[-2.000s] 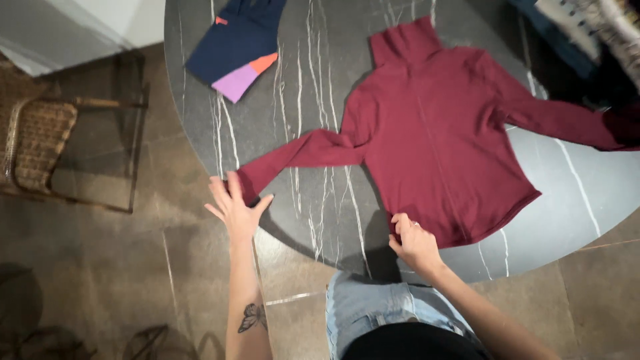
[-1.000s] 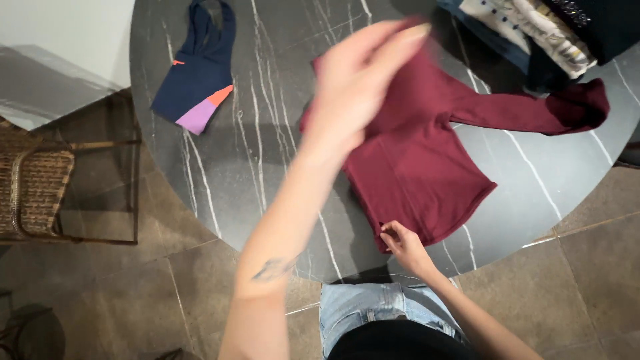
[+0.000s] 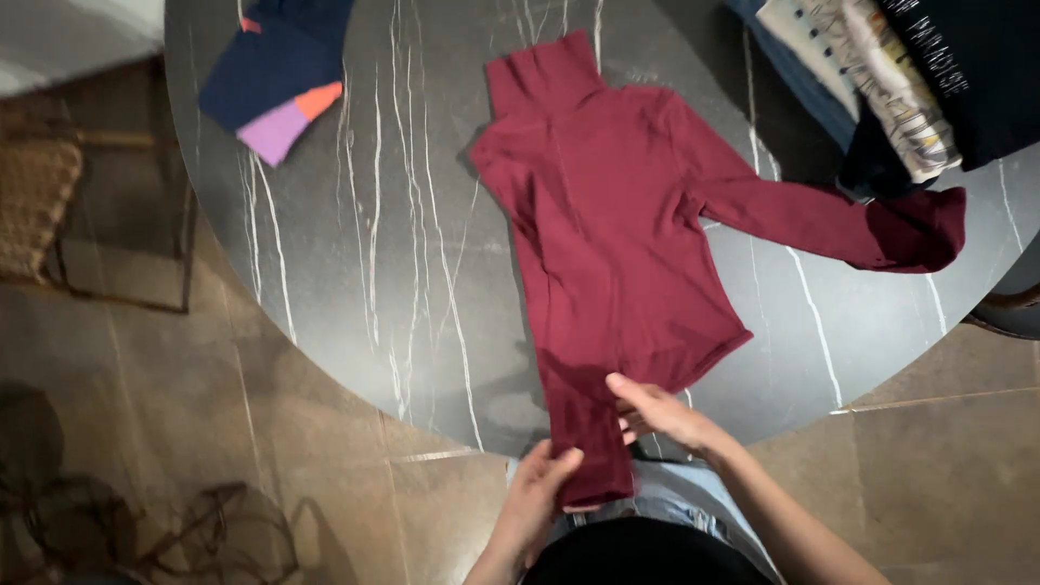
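Observation:
A maroon turtleneck top (image 3: 609,203) lies on the round dark stone table, collar at the far side. One sleeve runs down over the body, its cuff past the near table edge; the other stretches out to the right. My left hand (image 3: 540,479) holds the cuff end of the near sleeve, thumb on top and fingers partly hidden beneath. My right hand (image 3: 654,410) is at the hem and the sleeve's right edge, thumb and fingers apart; whether it grips cloth is unclear.
A navy garment with orange and purple panels (image 3: 276,89) lies at the table's far left. A pile of clothes (image 3: 902,89) is at the far right, beside the outstretched sleeve. The table's edge (image 3: 325,370) curves near me, and a woven chair (image 3: 36,203) stands left on the tiled floor.
The sleeve that stretched out to the left two seconds ago now runs down along the body towards me. My left hand has moved from over the top down to the cuff.

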